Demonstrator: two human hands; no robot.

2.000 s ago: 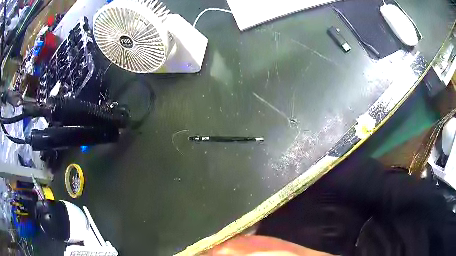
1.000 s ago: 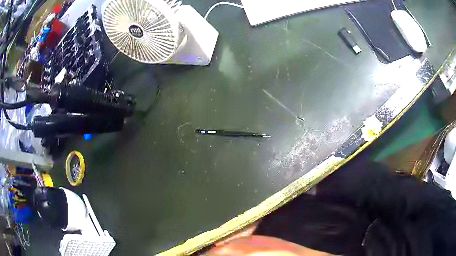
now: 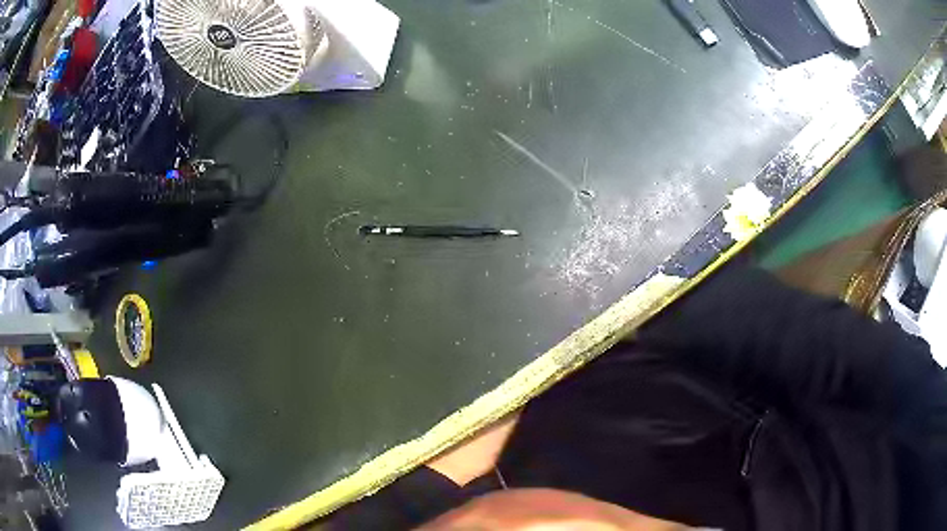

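Note:
A thin black stick-like tool (image 3: 441, 231), with pale marks at its left end and a silvery tip at its right end, lies alone mid-bench. Neither of my hands is in view. A strip of bare skin shows below the bench edge, between folds of black clothing, and a blurred skin-toned shape is cut off by the bottom rim. I cannot tell which body part either one is. Nothing touches the black stick.
The scratched dark green bench (image 3: 312, 394) has a worn yellowish edge (image 3: 498, 399). Fan (image 3: 223, 42) at upper left; two black handles (image 3: 125, 218) and yellow tape roll (image 3: 134, 330) at left; white device (image 3: 166, 498) lower left. Black USB stick (image 3: 694, 23) and white mouse (image 3: 839, 21) at upper right.
The whole view has shifted, so the bench things sit higher and further left; the keyboard has left the frame. More black clothing and a skin strip show below the edge. The stick lies as before.

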